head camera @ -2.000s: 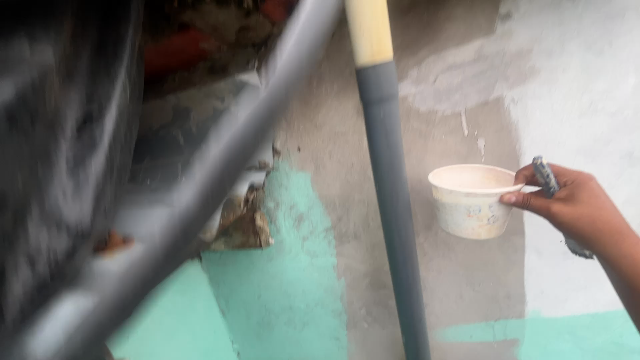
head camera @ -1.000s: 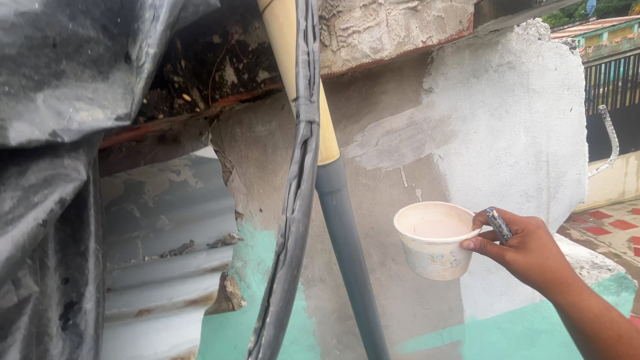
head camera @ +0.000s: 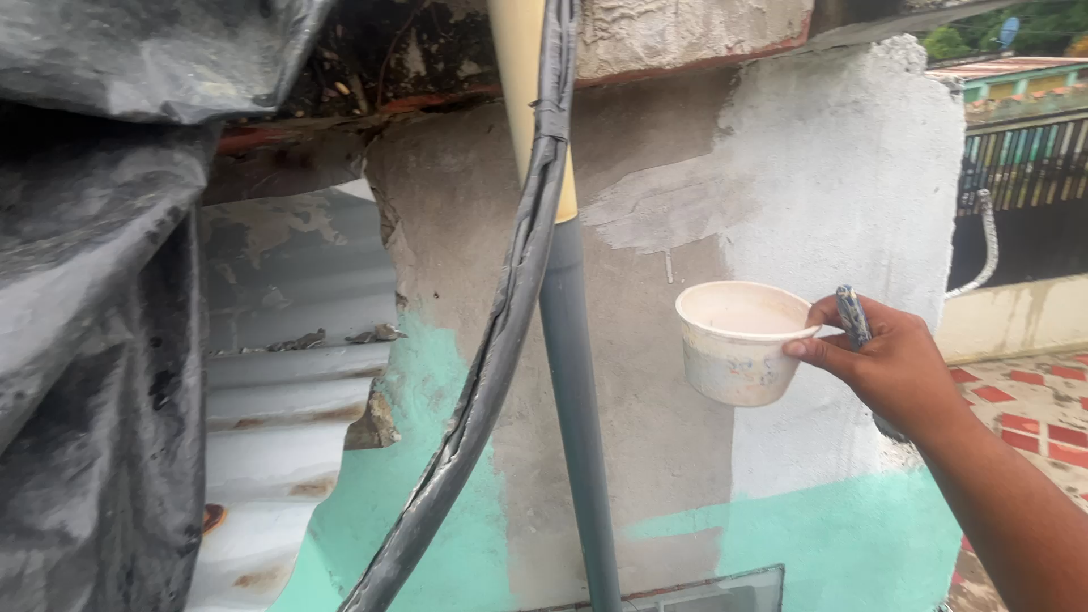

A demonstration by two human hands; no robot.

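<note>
My right hand (head camera: 892, 365) pinches the rim of a white plastic tub (head camera: 739, 365) between thumb and fingers. Pale liquid, like paint, shows inside the tub, and its outer wall is smeared. A paint-stained handle (head camera: 852, 316) sticks up between the fingers of the same hand; a dark end (head camera: 888, 427) shows below the palm. Behind the tub stands a wall (head camera: 816, 212) with white, bare grey-brown and turquoise areas. A wet-looking pale patch (head camera: 663, 204) with a drip lies on it, up and left of the tub. My left hand is not in view.
A grey and cream pipe (head camera: 578, 365) runs down the wall, crossed by a thick black cable (head camera: 501, 323). Black plastic sheeting (head camera: 93, 340) hangs at the left, beside corrugated metal roofing (head camera: 272, 459). A concrete ledge (head camera: 688, 34) juts out above. Red and pale tiles (head camera: 1037, 425) lie at the right.
The view has swung, and the black cable now crosses the pipe. My right hand keeps hold of the tub and the handle throughout.
</note>
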